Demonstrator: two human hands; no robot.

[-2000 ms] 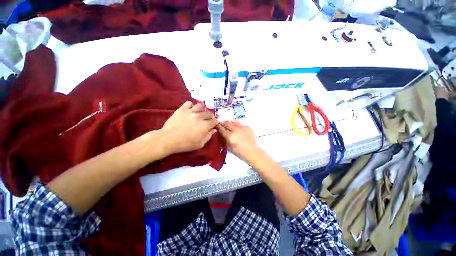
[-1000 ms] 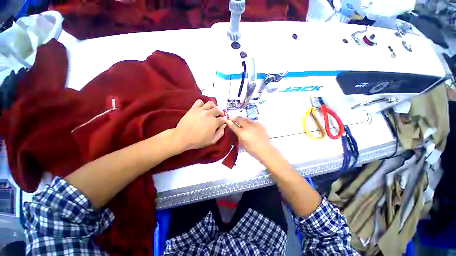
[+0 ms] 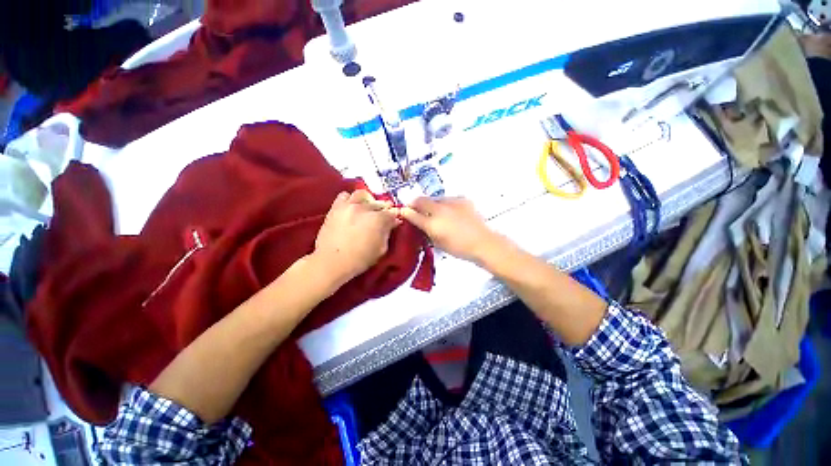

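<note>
A dark red garment (image 3: 273, 200) lies crumpled on the white table, left of the needle, with part hanging over the front edge. A thin pale line (image 3: 173, 273) shows on it. My left hand (image 3: 355, 232) holds the garment's right edge just in front of the presser foot (image 3: 402, 173). My right hand (image 3: 446, 225) pinches the same edge, its fingertips close to the left hand's. A small narrow red piece (image 3: 424, 271) hangs from the edge below my hands. The exact spot between the fingertips is partly hidden.
The white sewing machine (image 3: 510, 82) stands behind my hands. Scissors with yellow and red loops (image 3: 592, 159) lie right of the needle, beside dark cord loops (image 3: 641, 196). Khaki cloth (image 3: 729, 300) is heaped at the right above a blue bin (image 3: 782, 400). More red fabric (image 3: 246, 55) lies behind the machine.
The view has tilted and shifted, so the machine appears slanted. Both hands remain on the garment edge near the needle, with little clear movement of the cloth.
</note>
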